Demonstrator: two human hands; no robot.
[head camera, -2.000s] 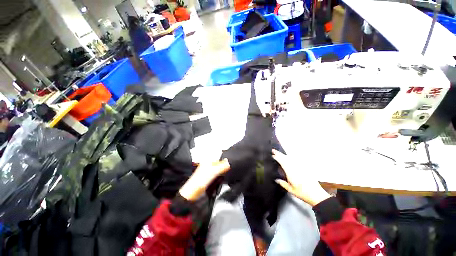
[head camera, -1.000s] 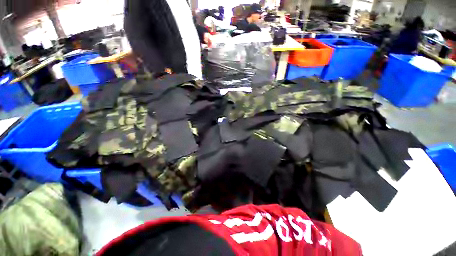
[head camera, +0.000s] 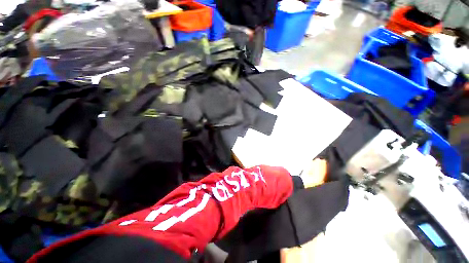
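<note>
A black fabric panel (head camera: 313, 208) lies across the near part of the white table at the left end of the white sewing machine (head camera: 380, 164). My left hand (head camera: 314, 173), at the end of a red sleeve, is closed on the panel's far part beside the machine head; its fingertips are blurred and partly hidden. Part of my right hand (head camera: 304, 254) shows at the bottom edge, under the panel's near edge; its fingers cannot be made out. The needle area is too blurred to tell whether the panel is under it.
A heap of black and camouflage pieces (head camera: 139, 146) spreads to the left. A clear plastic bag (head camera: 97, 41) stands beyond it. Blue bins (head camera: 396, 77) and dark fabric lie behind the table. The machine's lit screen (head camera: 431, 235) is at the lower right.
The view swung left over the heap, then partly back to the machine. My left hand, out of view one second ago, is now at the black panel beside the machine head.
</note>
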